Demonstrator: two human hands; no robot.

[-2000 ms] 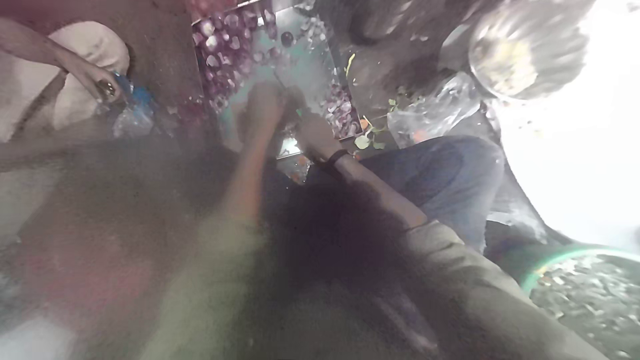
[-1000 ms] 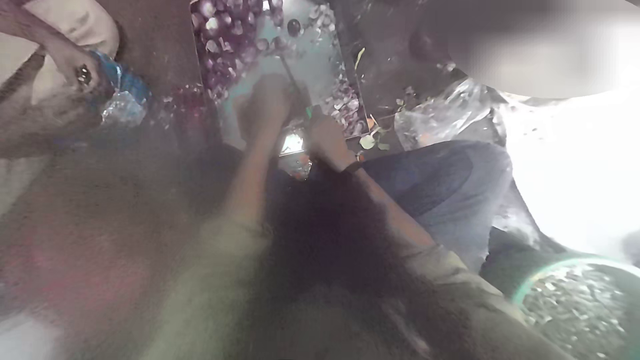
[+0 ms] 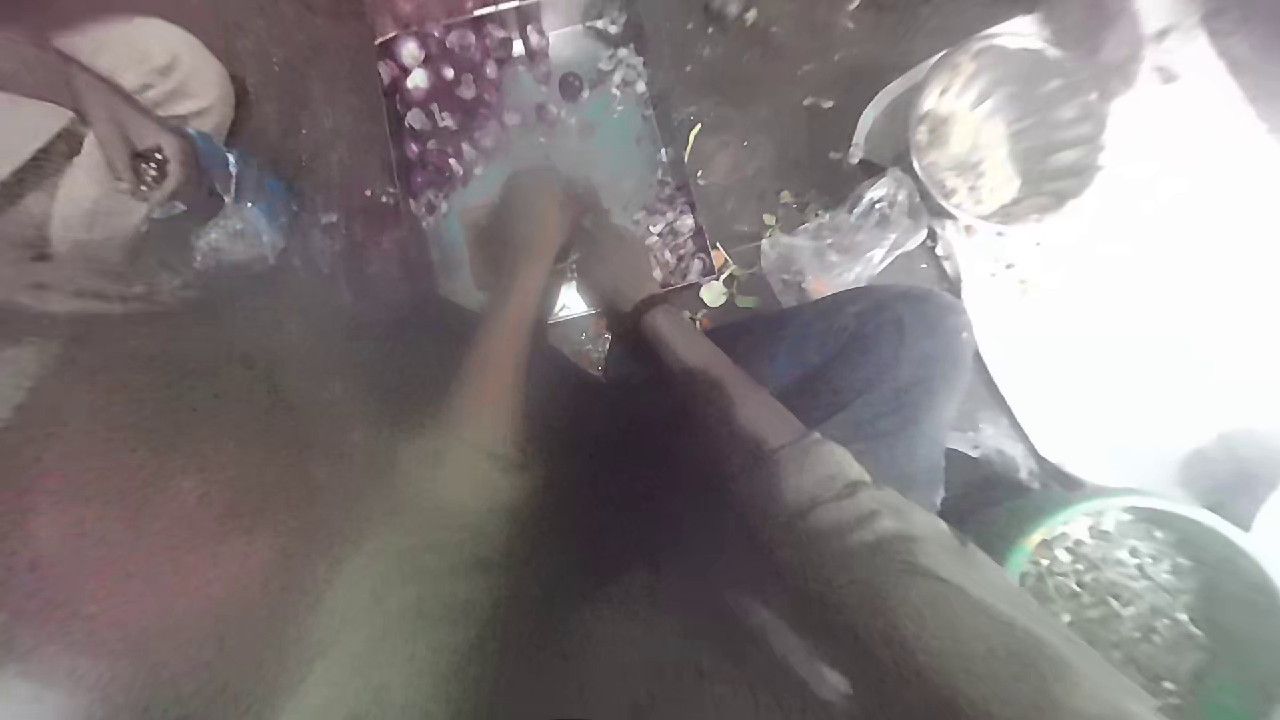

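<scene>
My left hand [image 3: 530, 220] and my right hand [image 3: 612, 250] are close together over the lower half of a patterned board [image 3: 600, 130] with a purple and pale green surface. The view is hazy, so the fingers of both hands are blurred, and whatever they hold cannot be made out. A dark band sits around my right wrist. A small dark round spot [image 3: 571, 86] shows on the board above my hands. A bright white patch [image 3: 570, 300] shows between my wrists at the board's near edge.
Green leafy scraps [image 3: 715, 292] lie right of the board, beside a clear plastic bag [image 3: 850, 245]. A metal bowl [image 3: 1010, 125] with pale contents is at upper right. A green-rimmed tub [image 3: 1030, 540] of small pieces stands lower right. Another person's hand [image 3: 145, 170] is near a blue plastic bag [image 3: 245, 205].
A thin long thing seen at my hands one second ago no longer shows clearly. The metal bowl, blurred over at that moment, shows again. My hands stay together over the board.
</scene>
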